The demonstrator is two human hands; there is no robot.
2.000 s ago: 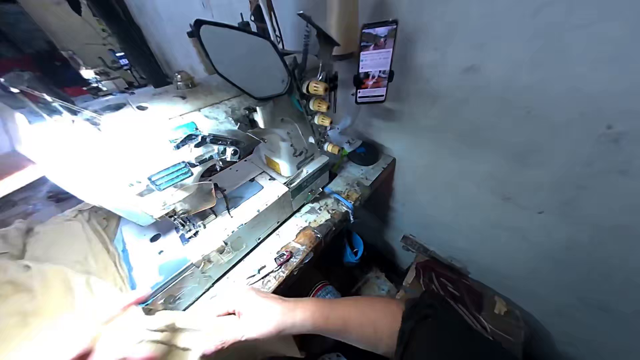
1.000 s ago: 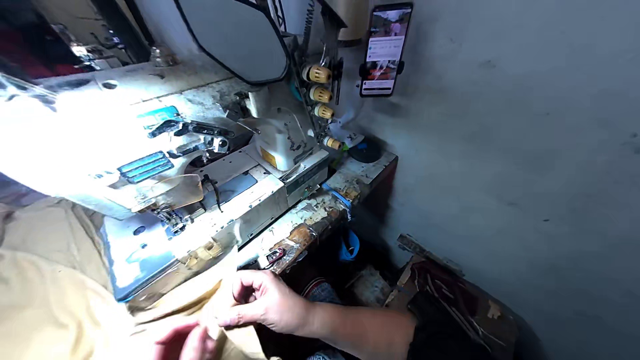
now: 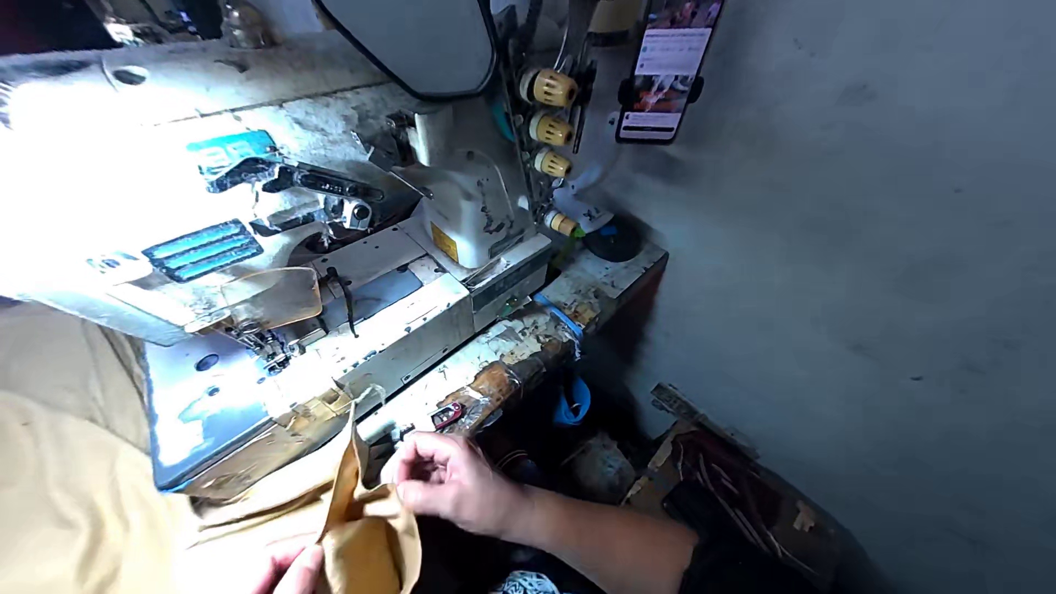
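My right hand pinches the edge of a tan fabric piece between thumb and fingers, just below the table's front edge. At the bottom of the view my left hand holds a fold of the same cloth, its fingertips showing and the rest cut off or lost in glare. A raised strip of the fabric stands between the two hands. Beyond them is an industrial sewing machine, its presser foot and needle area lit brightly, with no cloth seen under the foot.
More tan cloth lies at the left. Yellow tension knobs and a phone in a holder stand at the back by a grey wall. A small red tool rests on the worn table edge. A blue container hangs below.
The fabric strip between my hands now stands raised and spread, where it lay lower one second ago. The view has moved closer to the machine.
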